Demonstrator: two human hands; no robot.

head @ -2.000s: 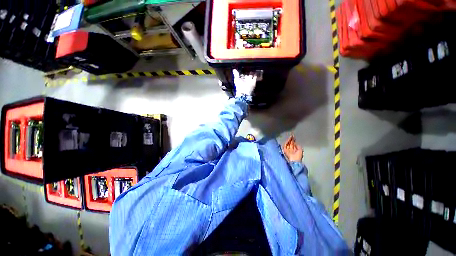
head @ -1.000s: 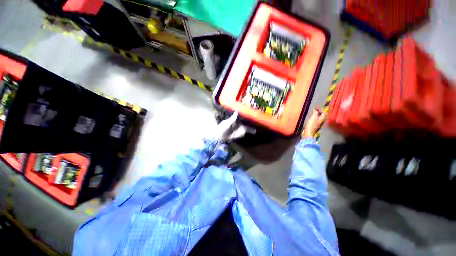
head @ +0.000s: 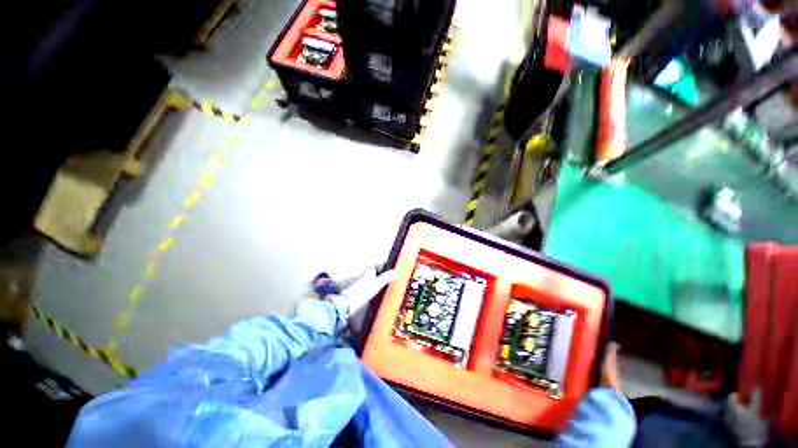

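Note:
A black tote (head: pixel 404 234) with a red foam insert (head: pixel 420 376) is in front of me, tilted in the view. Two circuit board assemblies lie in its pockets, one on the left (head: pixel 437 308) and one on the right (head: pixel 535 346). My left hand (head: pixel 366 289), in a white glove, holds the tote's left side; its fingers are partly hidden by the tote. My right hand (head: pixel 611 369) is at the tote's right side, mostly hidden behind the rim and blurred.
Stacked black totes (head: pixel 381 87) stand on a pallet at the top. A green-topped workbench (head: pixel 647 245) is at the right, with red foam trays (head: pixel 774 324) beside it. A wooden pallet (head: pixel 79 197) is at the left. Yellow-black tape (head: pixel 486 166) marks the floor.
The view has swung left, so the pallet stack moved from the left to the top. The tote is now in both hands, close to my body, away from its earlier place.

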